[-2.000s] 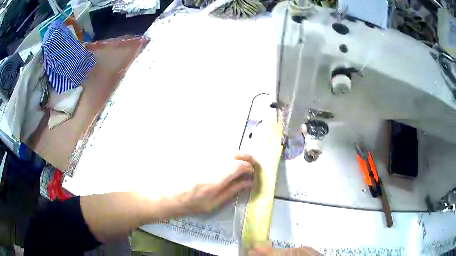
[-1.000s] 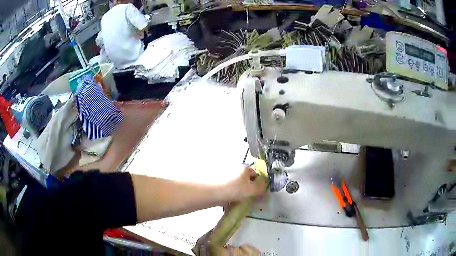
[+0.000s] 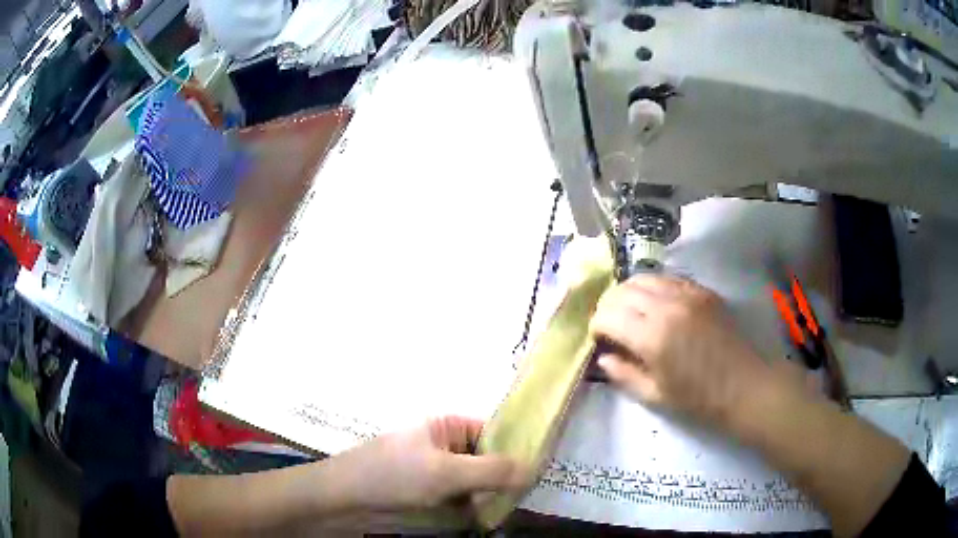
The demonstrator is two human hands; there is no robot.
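Note:
A narrow yellow-green cut strip (image 3: 546, 394) lies slanted from the needle area of the white sewing machine (image 3: 735, 89) down to the table's front edge. Its far end is at the presser foot (image 3: 622, 236). My left hand (image 3: 446, 462) pinches the strip's near end between thumb and fingers. My right hand (image 3: 672, 342) is on the strip's right edge just in front of the needle, fingers bent over it; the fingertips partly hide the edge.
Orange-handled snips (image 3: 798, 315) and a black phone-like rectangle (image 3: 870, 257) lie right of my right hand. A striped cloth (image 3: 187, 163) sits on the brown side board (image 3: 284, 173) at left. A red bag (image 3: 205, 420) is below the table's left edge.
My left hand has moved back from the needle to the strip's near end. My right hand has moved up from the bottom edge to beside the needle. The view has tilted down.

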